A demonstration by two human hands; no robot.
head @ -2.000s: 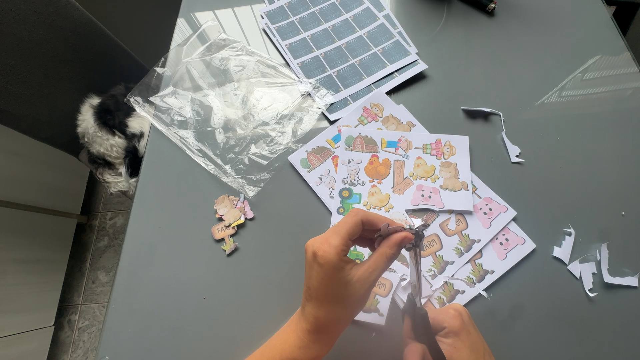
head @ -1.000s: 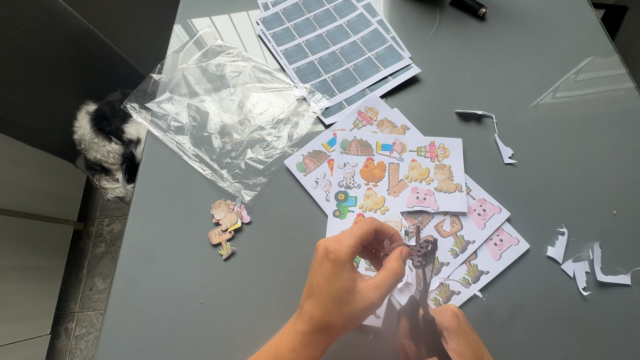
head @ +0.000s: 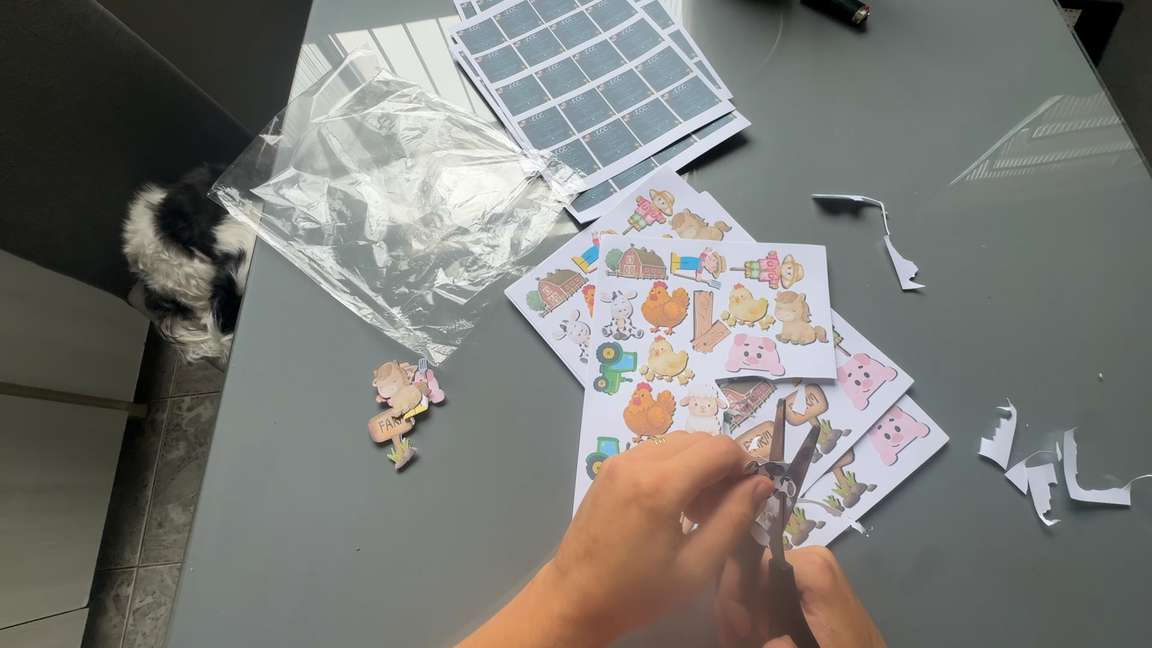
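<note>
My left hand [head: 661, 517] pinches a small paper cutout [head: 772, 477], partly hidden by the fingers, that looks like a cow figure. Around the handles of a pair of dark scissors [head: 785, 540] my right hand [head: 814, 594] is closed, low in the view. The scissors' blades stand apart, pointing up beside the cutout. Beneath both hands lie overlapping printed sheets [head: 733, 360] with farm animals, barns and tractors. A little pile of cut-out farm figures [head: 396, 391] sits on the table left of the sheets.
Left of a stack of dark-gridded printed sheets [head: 594, 85] lies a crumpled clear plastic bag [head: 387, 189]. White paper scraps [head: 1093, 490] lie at the right of the grey table [head: 450, 558], another scrap [head: 895, 261] farther up. A black-and-white furry animal [head: 184, 261] is beside the table's left edge.
The scissors' blades, close together or hidden before, now show spread apart above the fingers. The left hand has shifted slightly around the cutout.
</note>
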